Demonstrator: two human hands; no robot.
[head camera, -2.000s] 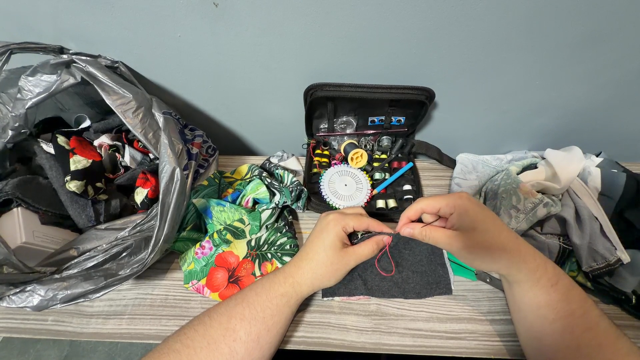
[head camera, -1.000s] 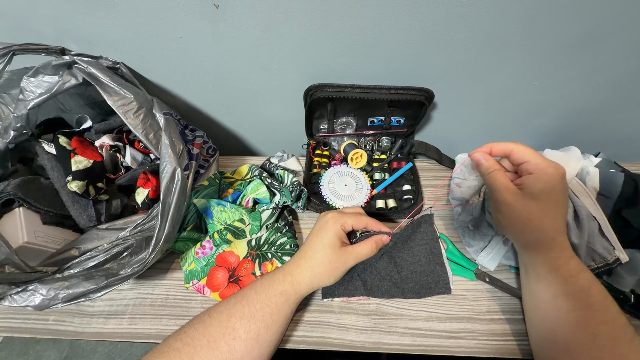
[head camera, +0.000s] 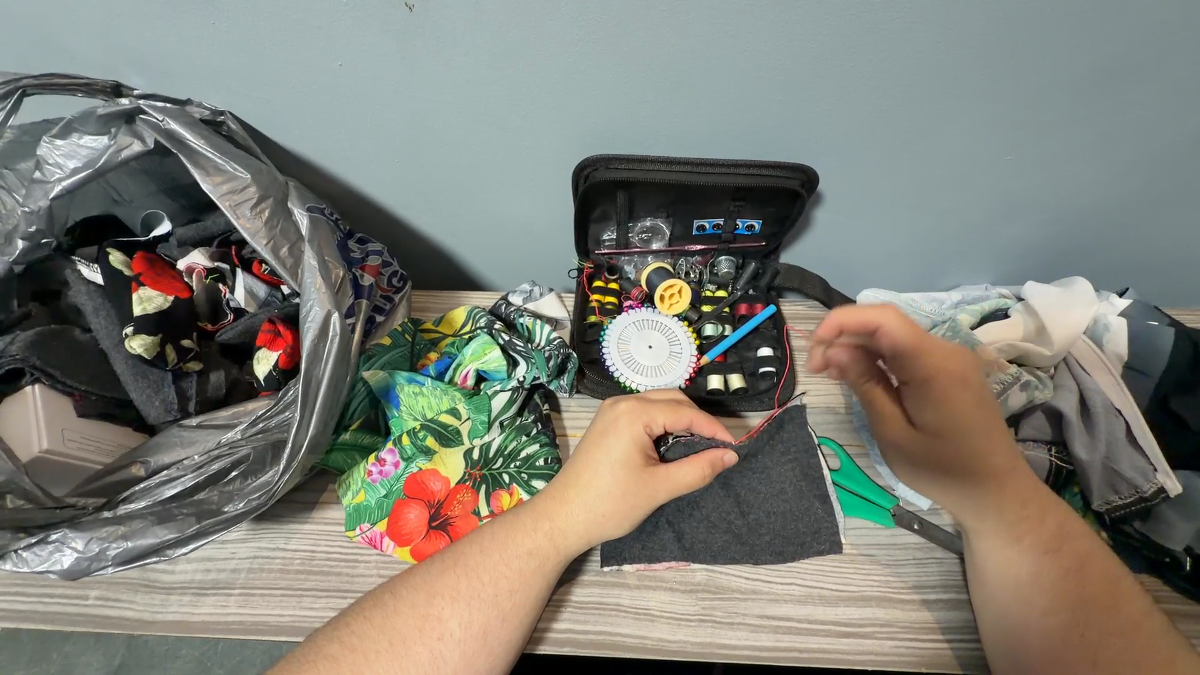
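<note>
My left hand (head camera: 661, 455) pinches the top edge of a dark grey fabric piece (head camera: 750, 516) between thumb and fingers. A red thread (head camera: 773, 412) runs from that edge up to the right. Slightly blurred, my right hand (head camera: 919, 403) is raised to the right of the fabric with its fingers bent; whether a needle is between them cannot be told. Behind my left hand a black sewing kit case (head camera: 694, 173) lies unzipped, with thread spools, a wheel of pins (head camera: 650, 348) and a blue pencil (head camera: 741, 333). Green-handled scissors (head camera: 862, 487) lie partly behind my right forearm.
A grey plastic bag (head camera: 347, 356) full of fabric scraps stands at the left on the wood-patterned table (head camera: 750, 619). Tropical-print cloth (head camera: 450, 450) lies beside it. A pile of garments (head camera: 1078, 356) is at the right, and a wall rises behind the table.
My right hand was at the fabric edge beside my left, then moved away to the right. The pink-red loop that hung over the fabric no longer shows there. My left hand has stayed in place.
</note>
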